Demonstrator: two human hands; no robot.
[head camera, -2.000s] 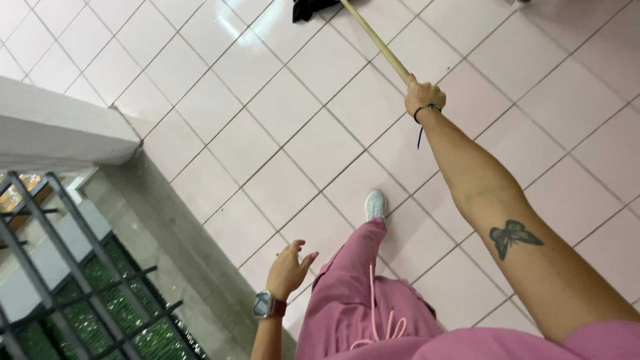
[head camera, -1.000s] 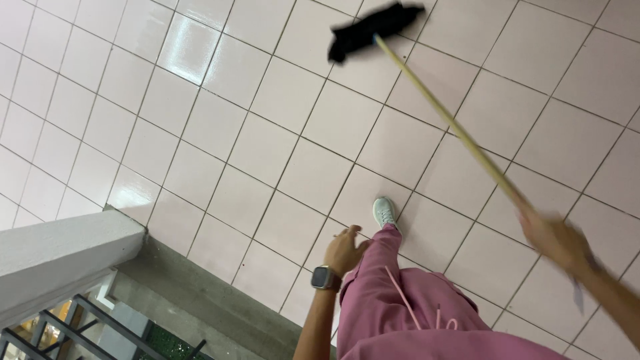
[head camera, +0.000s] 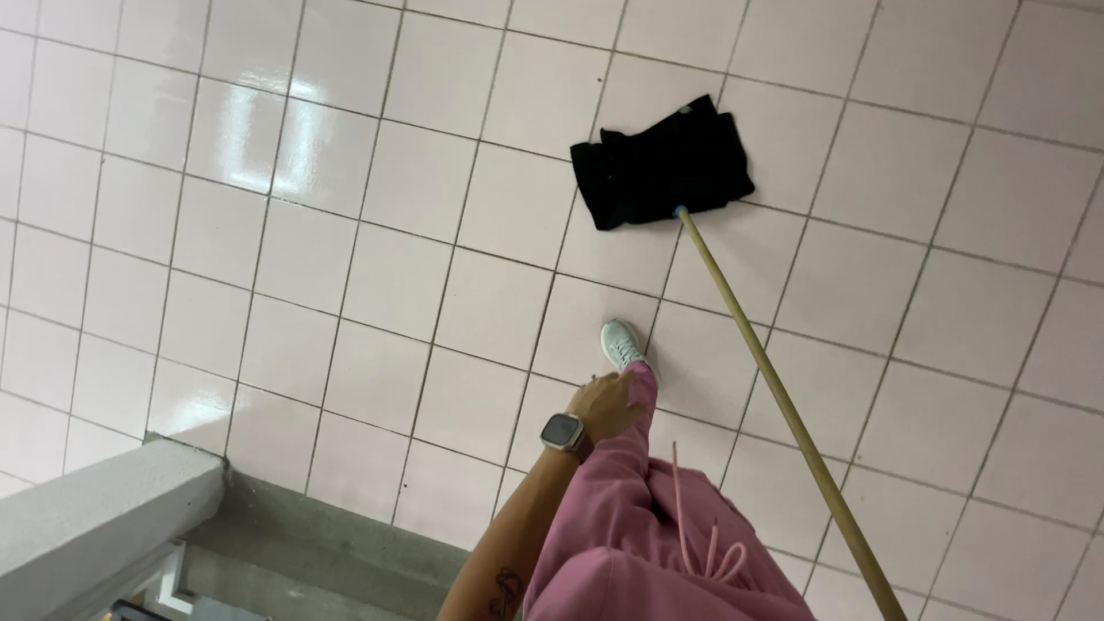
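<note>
A black cloth (head camera: 664, 168) lies spread on the pink floor tiles at the head of a long pole. The pole (head camera: 776, 388), of yellowish wood or bamboo, meets the cloth's near edge at a small blue fitting and runs down to the right, out of the bottom of the view. My right hand is out of view, as is the pole's upper end. My left hand (head camera: 608, 404), with a watch on the wrist, hangs over my pink trouser leg, away from the pole. Its fingers are partly bent and slightly blurred, and nothing shows in them.
My light sneaker (head camera: 621, 342) stands on the tiles below the cloth. At the lower left are a whitish pillar or wall end (head camera: 112, 517) and a grey concrete ledge (head camera: 345, 535), with part of a white metal frame (head camera: 172, 578) beside them.
The cloth, mostly cut off at the top two seconds ago, now lies wholly in view. My right hand, on the pole earlier, has moved right and out of view. The view has shifted.
</note>
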